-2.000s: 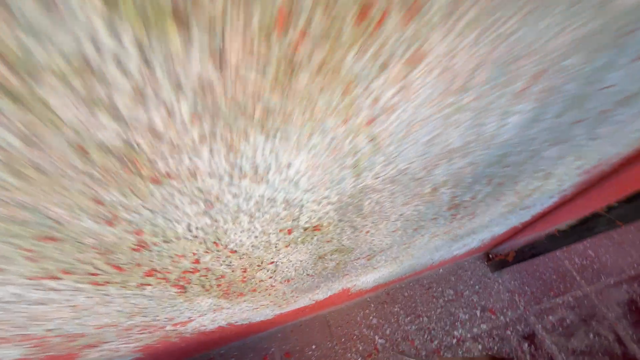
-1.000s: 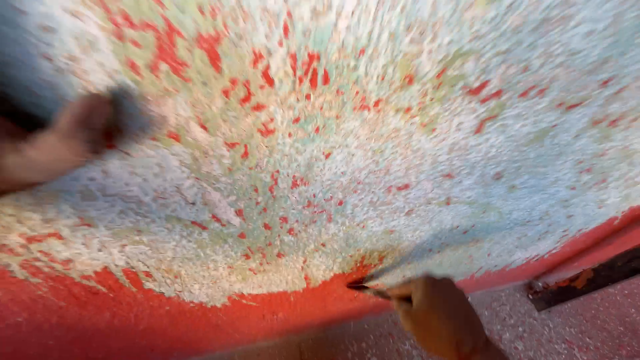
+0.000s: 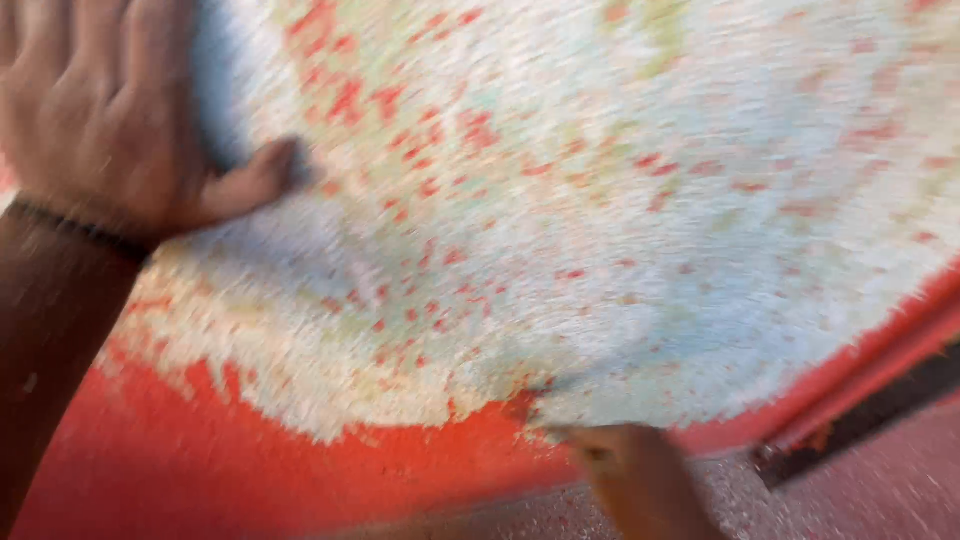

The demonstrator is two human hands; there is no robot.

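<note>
A rough, mottled white wall surface (image 3: 525, 225) with red specks fills the view, with a red painted band (image 3: 360, 480) along its lower edge. At the upper left my left hand (image 3: 112, 112) rests flat against the wall, its thumb spread, a dark band round the wrist. Low at right of centre, my right hand (image 3: 637, 465) is closed round a small tool, blurred, that looks like a scraper (image 3: 559, 431). The tool's end is at the ragged border between the white and the red.
A dark bar (image 3: 862, 412) with worn edges juts in at the lower right, beside the red band. Below lies a reddish floor (image 3: 735, 495) strewn with pale flakes.
Neither hand shows two seconds ago; both are in view one second ago and now. The left hand now appears larger and more fully in view. The view has shifted greatly.
</note>
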